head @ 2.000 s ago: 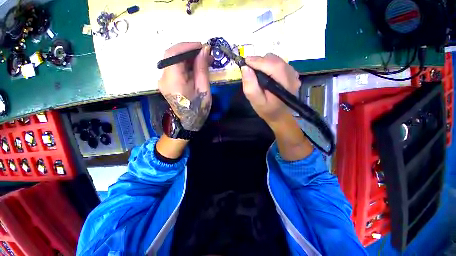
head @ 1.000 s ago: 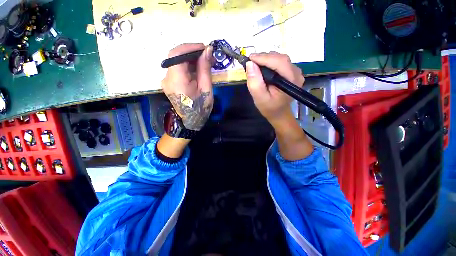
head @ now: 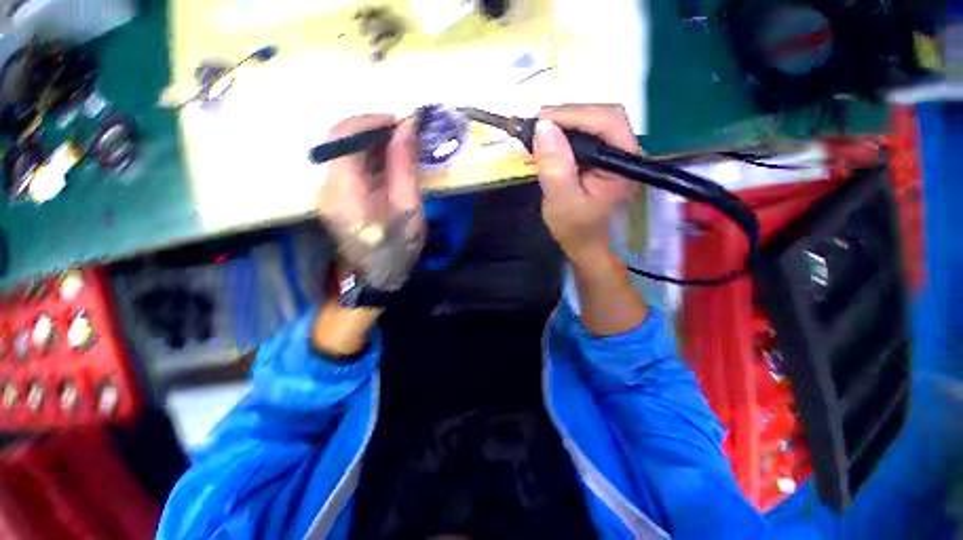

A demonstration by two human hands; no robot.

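Observation:
The picture is blurred. The round watch module lies at the front of the white work sheet. My left hand is beside it on the left, shut on dark tweezers, whose tips reach the module's upper left edge. My right hand is shut on the soldering iron, a black handle with a looping black cable. The iron's metal tip points at the module's upper right; whether it touches cannot be told.
Spare round modules lie at left on the green bench. Red parts trays stand low at left, and more red trays at right beside a large black tray. A black fan box stands at upper right. Loose module parts lie on the sheet.
The whole view has shifted and blurred. The iron has swung to a flatter angle, and its tip has moved back from the module's middle toward its upper right. The tweezers are still held in my left hand.

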